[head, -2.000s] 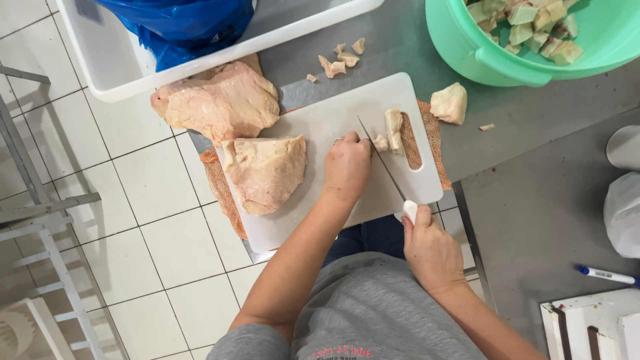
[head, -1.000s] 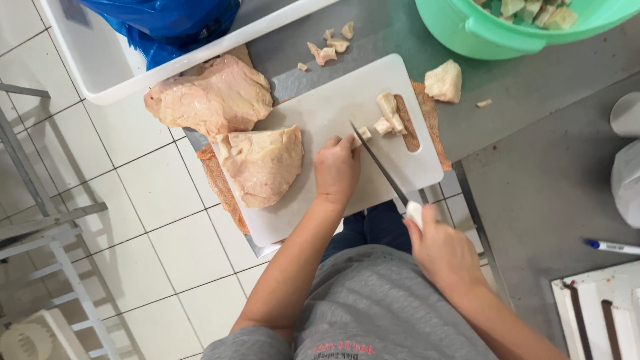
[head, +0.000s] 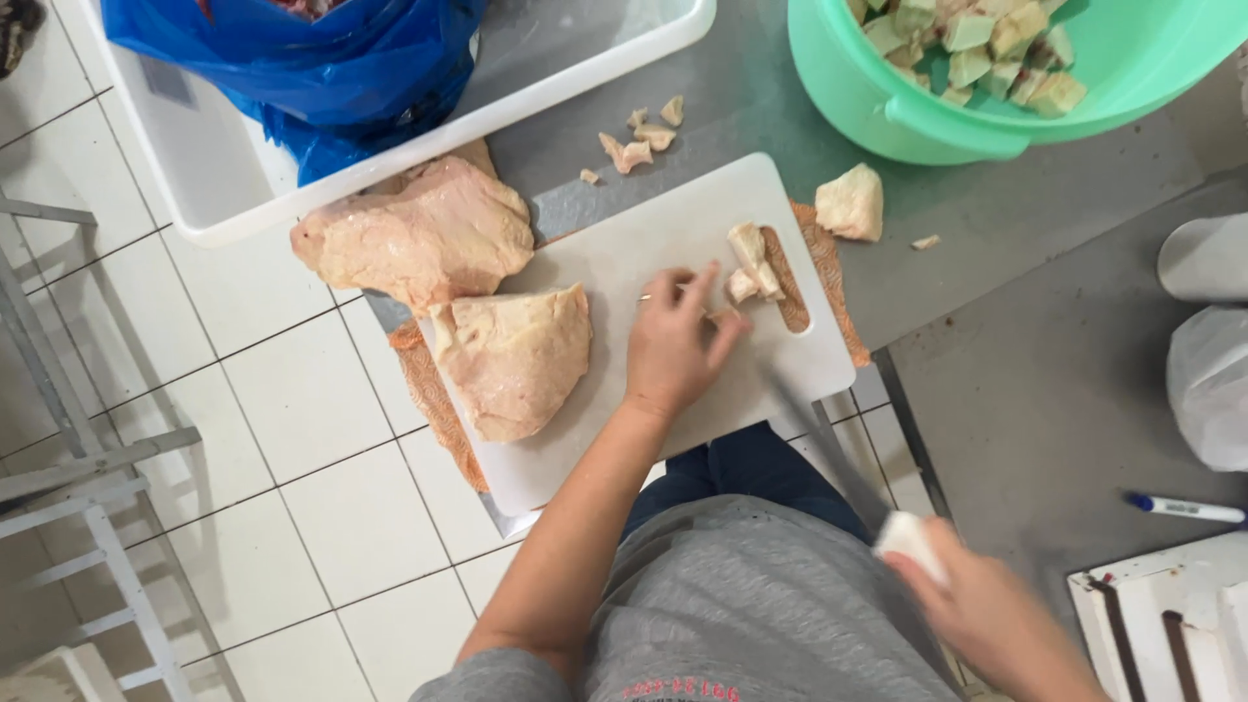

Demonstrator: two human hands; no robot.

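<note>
On the white cutting board (head: 663, 419), my left hand (head: 680, 341) reaches with its fingers spread beside small cut pieces of pale fat (head: 751, 255) near the board's handle slot. Whether its fingertips touch a piece is unclear. My right hand (head: 960, 585) grips the white handle of a long knife (head: 829, 444), blurred, its blade pointing toward the board's lower right part. A large pale chunk of fat or meat (head: 517, 361) lies on the left of the board. A second large chunk (head: 419, 234) lies behind it, by the tray.
A white tray (head: 585, 78) holds a blue plastic bag (head: 341, 78). The green tub (head: 907, 127) holds many cubes. Small scraps (head: 655, 136) and a pale block (head: 850, 203) lie on the metal table. An orange cloth (head: 429, 400) is under the board; a marker (head: 1189, 509) lies right.
My right hand has moved down and right with the knife, drawing the blade away from the pieces. My left hand's fingers have spread.
</note>
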